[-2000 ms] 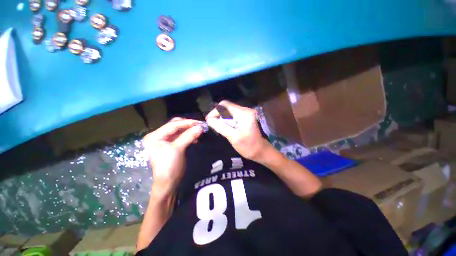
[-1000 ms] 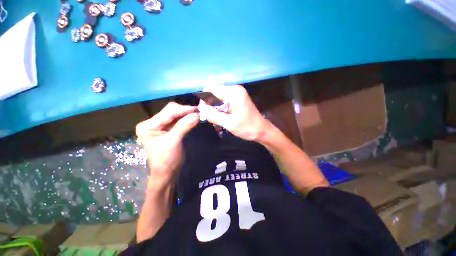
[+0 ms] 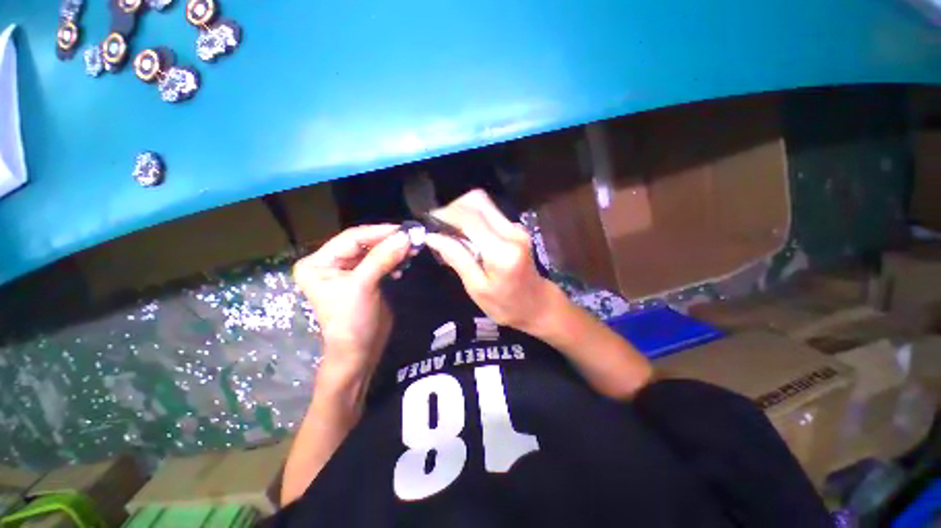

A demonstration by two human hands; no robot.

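My left hand [image 3: 349,270] pinches a small silver round piece [image 3: 416,235] between thumb and fingertips, in front of my chest just below the bench edge. My right hand [image 3: 493,263] meets it from the right, its fingertips at the piece. It is closed around a small dark flat tool [image 3: 442,223] that points toward the piece. The fingers hide most of the tool and part of the piece. A single silver disc [image 3: 149,168] lies near the bench edge at the left.
More discs, some copper-ringed [image 3: 151,65], lie at the bench's upper left. A white sheet [image 3: 9,119] is at the far left on the blue-green bench [image 3: 495,62]. Cardboard boxes [image 3: 702,217] stand under the bench. A blue plastic item [image 3: 666,329] lies at the right.
The pair of discs near the bench's middle is gone, and a single silver disc now lies near the edge at left. The tool's angle in my right hand has changed. The view has shifted.
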